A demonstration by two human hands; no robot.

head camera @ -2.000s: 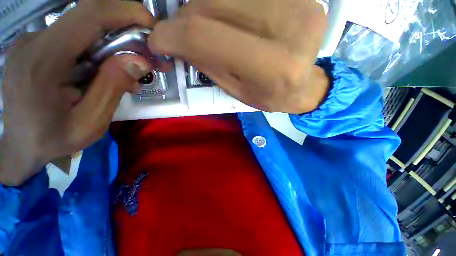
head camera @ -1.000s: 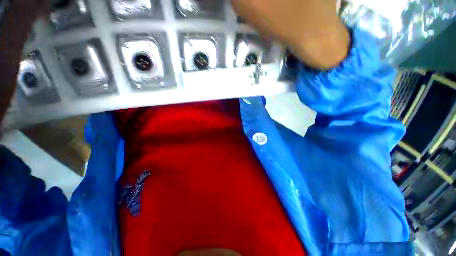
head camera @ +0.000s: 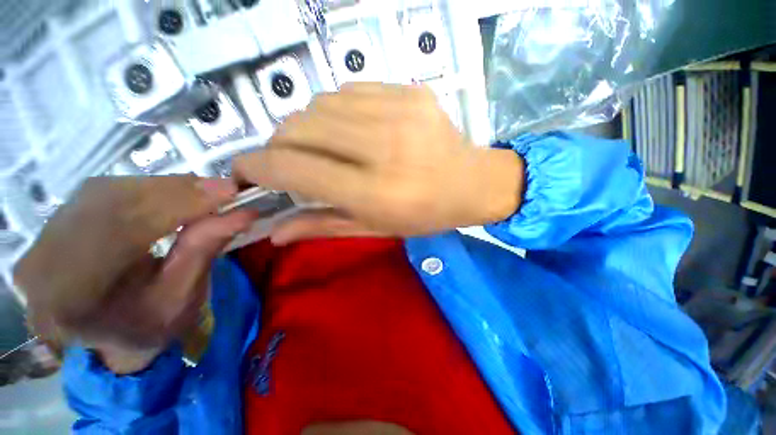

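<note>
My left hand [head camera: 128, 246], bare and blurred, pinches a thin pale piece [head camera: 248, 199] between thumb and fingers. My right hand [head camera: 366, 161], bare, closes over the piece's other end, its thumb below it. The hands mostly hide the piece; I cannot tell if it is a strap or a watch's edge. Both hands are over the near edge of a white tray [head camera: 478, 110]. Watch bodies lie in its pockets with their dark round sensor windows up, one of them [head camera: 353, 61] just beyond my right hand.
A crinkled clear plastic bag [head camera: 553, 64] lies right of the tray on the green bench top [head camera: 710, 30]. Racks with yellow edges [head camera: 689, 127] stand at the right. Blurred pale layered shapes [head camera: 51, 93] are at the upper left. My blue smock and red top are below.
Since one second ago, my hands have come back together near the tray's front edge, with the pale piece between them. The tray appears tilted and more of its pockets show.
</note>
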